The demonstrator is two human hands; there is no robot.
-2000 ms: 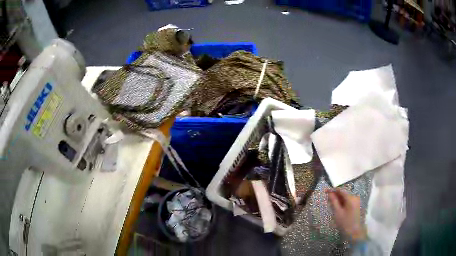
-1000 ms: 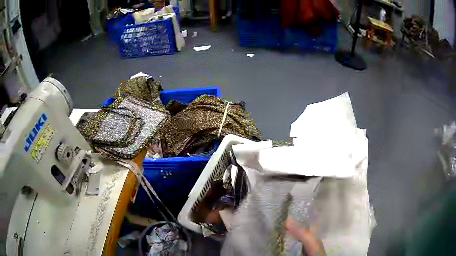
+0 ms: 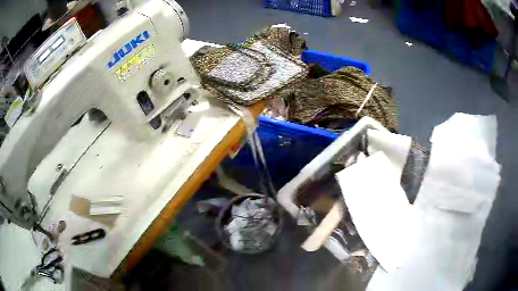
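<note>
Neither of my hands shows. Large white sheets (image 3: 448, 210) lie over the right side of the white plastic basket (image 3: 301, 185); one sheet (image 3: 377, 199) crosses its opening. Speckled grey cloth (image 3: 416, 170) shows between the sheets. A tan strip (image 3: 324, 227) sticks out over the basket's near edge. The cream JUKI sewing machine (image 3: 128, 62) stands on the white, wood-edged table (image 3: 147, 187). Dark thread snips (image 3: 88, 236) lie on the table beside a tan and white strip (image 3: 96, 206). Black-handled shears (image 3: 51, 264) lie at the lower left, partly blurred.
A speckled garment piece (image 3: 250, 71) lies on the table's far corner, its ties hanging down. A blue crate (image 3: 295, 142) with a brown-gold cloth bundle (image 3: 341, 94) stands beyond the basket. A round bin (image 3: 250, 224) of scraps stands between table and basket.
The view has turned left, showing more of the machine and table. The hand seen earlier at the cloth and sheets is out of the picture. The white sheets lie differently over the basket.
</note>
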